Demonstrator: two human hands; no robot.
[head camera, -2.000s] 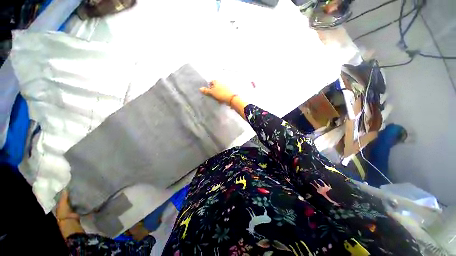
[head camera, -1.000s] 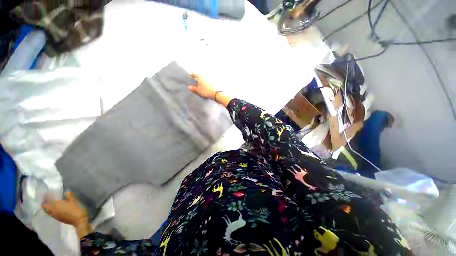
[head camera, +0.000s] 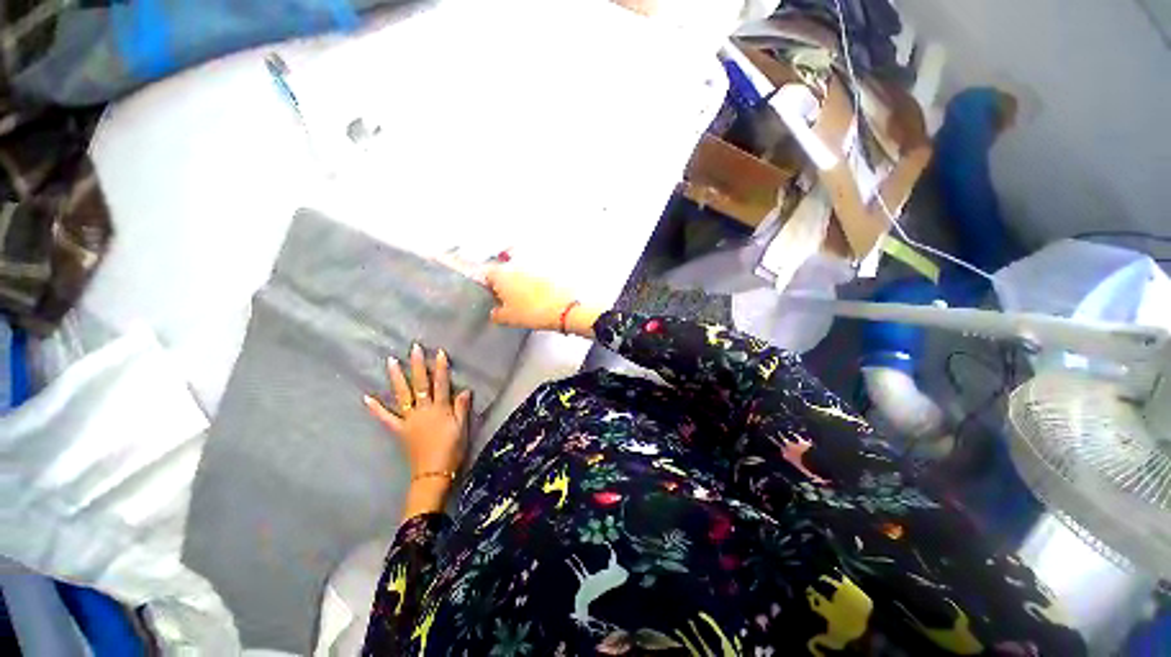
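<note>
A grey cut panel (head camera: 302, 385) lies flat on the white-covered table, with a fold or seam line across its upper part. My left hand (head camera: 430, 417) lies on the panel near its right side, palm down with fingers spread. My right hand (head camera: 524, 298) is at the panel's upper right edge, fingers pointing left. A small red thing (head camera: 502, 257), perhaps the marking pencil, shows right beside its fingers; whether they hold it is unclear.
White crumpled cloth (head camera: 103, 462) lies left of the panel, brown plaid cloth (head camera: 52, 218) at far left. A small blue tool (head camera: 283, 84) lies on the table. Right are a box of scraps (head camera: 738, 180) and a white fan (head camera: 1104, 436).
My left hand has moved from the panel's lower left end onto its upper part. My right hand has moved along the top edge to the red thing. The view has shifted and turned.
</note>
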